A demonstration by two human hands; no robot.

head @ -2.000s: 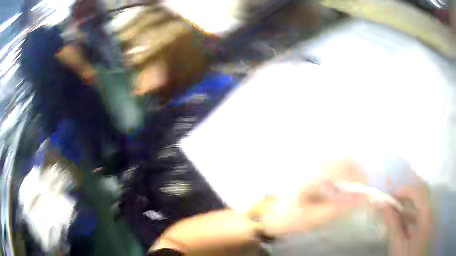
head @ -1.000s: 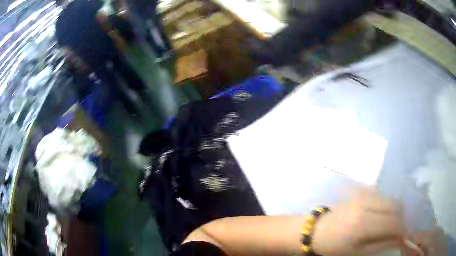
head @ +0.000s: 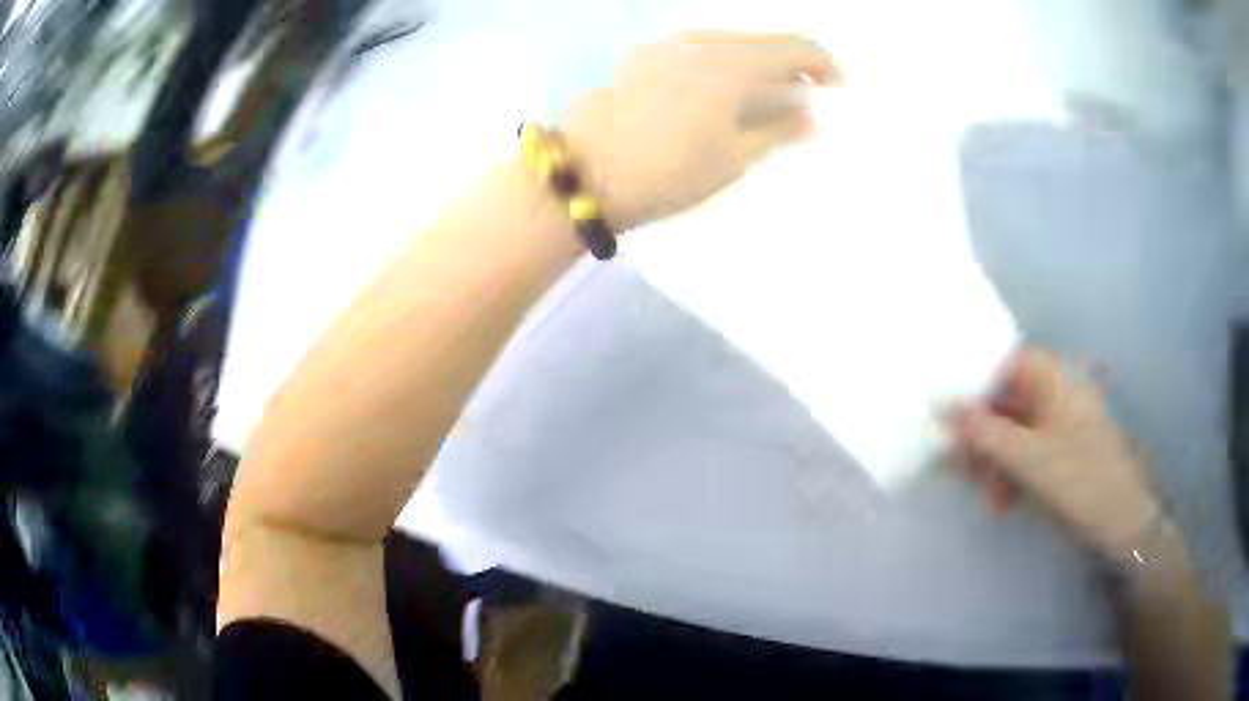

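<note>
A white fabric piece (head: 877,274) lies spread over the pale table cover (head: 658,452), overexposed and blurred. My left hand (head: 699,123), with a yellow and dark bead bracelet on the wrist, is at the piece's far left part, fingertips pinching its edge. My right hand (head: 1034,438) holds the piece's near right corner between thumb and fingers. The table cover shows grey below and to the right of the piece.
More white material (head: 308,274) lies at the table's left side, partly behind my left forearm. A small dark looped thing (head: 388,37) is at the far left corner. Blurred brown boxes (head: 171,260) stand beyond the table's left edge. The table's near edge curves along the bottom.
The view has swung right and down over the table. My left hand now reaches across to the far side, and my right hand is in clearer view. A white piece is now spread between both hands.
</note>
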